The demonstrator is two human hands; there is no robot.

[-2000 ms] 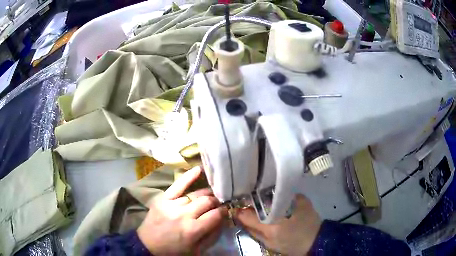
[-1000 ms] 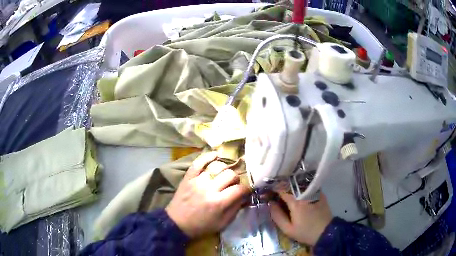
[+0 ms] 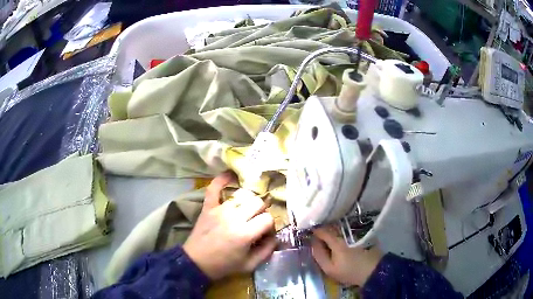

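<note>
A khaki garment piece (image 3: 166, 228) lies left of the needle and runs under my left hand (image 3: 231, 236). My left hand is on the cloth with its fingers bent, thumb and fingertips at the cloth's edge beside the needle area. My right hand (image 3: 345, 257) is just right of the presser foot (image 3: 297, 236), partly behind the machine's white guard; its fingertips are by the foot and what they hold is hidden. The shiny metal plate (image 3: 289, 274) shows between my hands. The white sewing machine (image 3: 327, 169) stands over the work, its lamp glaring on the cloth.
A large crumpled khaki heap (image 3: 175, 105) fills the white bin (image 3: 131, 47) behind. A folded pale green pile (image 3: 52, 213) lies at left. A stack of bands (image 3: 433, 225) lies under the machine arm. The control panel (image 3: 502, 79) is upper right.
From two seconds ago the view has shifted, and more of the metal plate shows between my hands. Since one second ago my left hand has moved slightly left and its fingers have shifted on the cloth.
</note>
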